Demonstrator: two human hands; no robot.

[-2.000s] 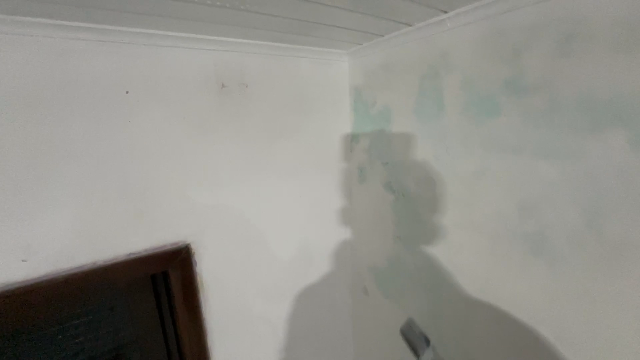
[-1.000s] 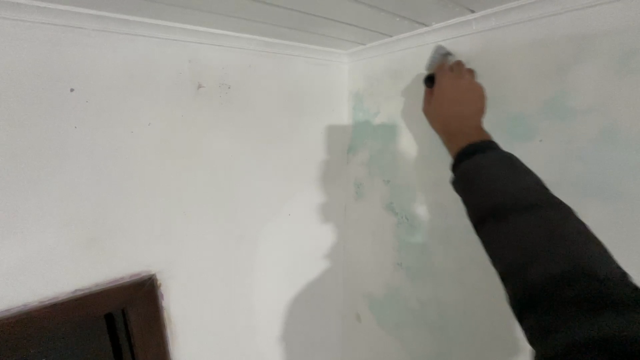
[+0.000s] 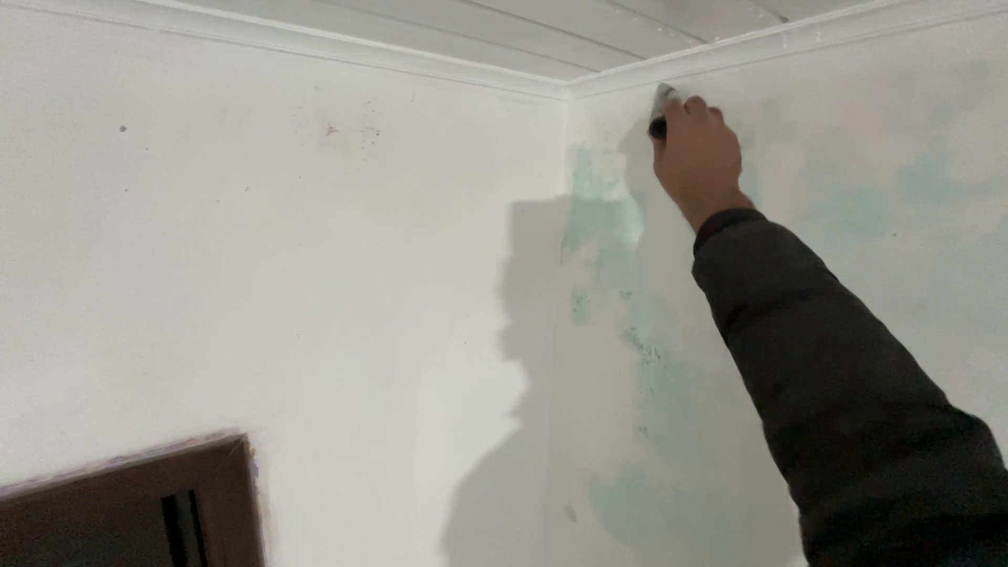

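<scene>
My right hand, in a dark sleeve, is raised high on the right-hand wall, close to the room's corner. It grips a putty knife by its dark handle; the metal blade points up and lies at the wall just under the white ceiling moulding. Pale green patches show through the white surface below and left of the hand. Whether the blade's edge touches the moulding, I cannot tell. My left hand is out of view.
A dark brown door or window frame stands at the lower left. The left-hand wall bears small dark marks. Overhead is a white panelled ceiling. A shadow of a head and shoulders falls across the corner.
Two seconds ago only the tool's blade showed at the bottom edge. My right hand then came up to the top of the wall with it, and has since moved left toward the corner.
</scene>
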